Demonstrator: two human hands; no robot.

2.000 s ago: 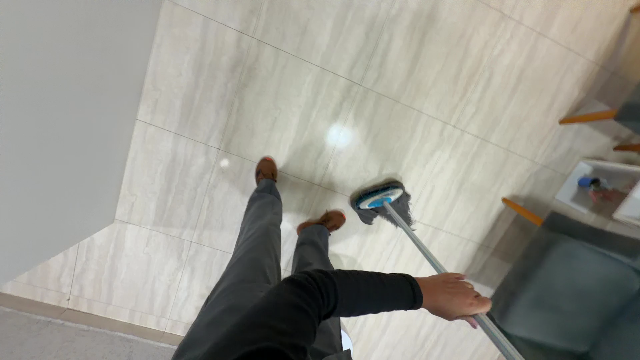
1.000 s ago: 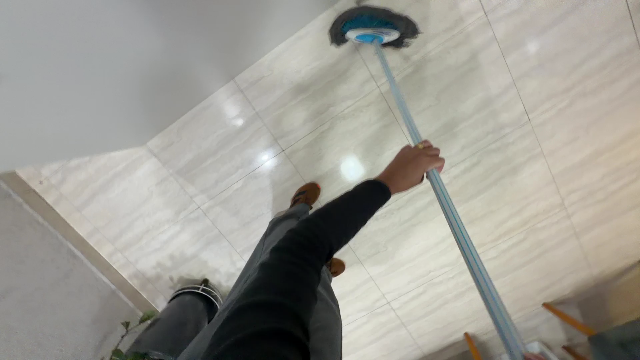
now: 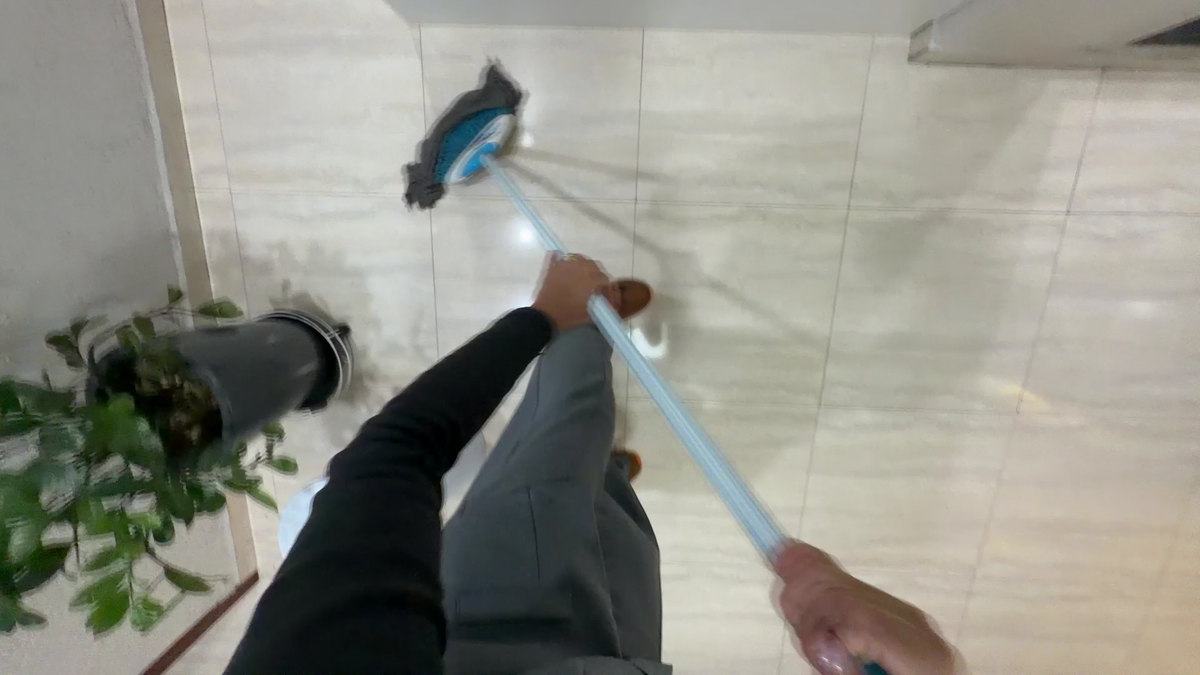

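A mop with a light blue metal handle (image 3: pixel 689 427) runs from the lower right up to its blue and white head (image 3: pixel 476 148), which has a dark grey fringed pad (image 3: pixel 450 131) on the tiled floor. My left hand (image 3: pixel 570 289), in a black sleeve, is closed around the handle at its middle, above my brown shoe (image 3: pixel 634 297). My right hand (image 3: pixel 848 609) grips the handle near its upper end at the bottom right and is blurred.
A dark grey planter (image 3: pixel 262 361) with a leafy plant (image 3: pixel 112 506) stands at the left, beside the grey wall (image 3: pixel 75 141). A pale wall or panel (image 3: pixel 675 13) borders the pale floor tiles (image 3: pixel 750 122) at the top, and a ledge (image 3: pixel 1041 37) juts in at top right.
The view has turned far round, and the chairs have left it. My right hand now shows on the handle. The mop head has moved across the floor and is now near the planter's side.
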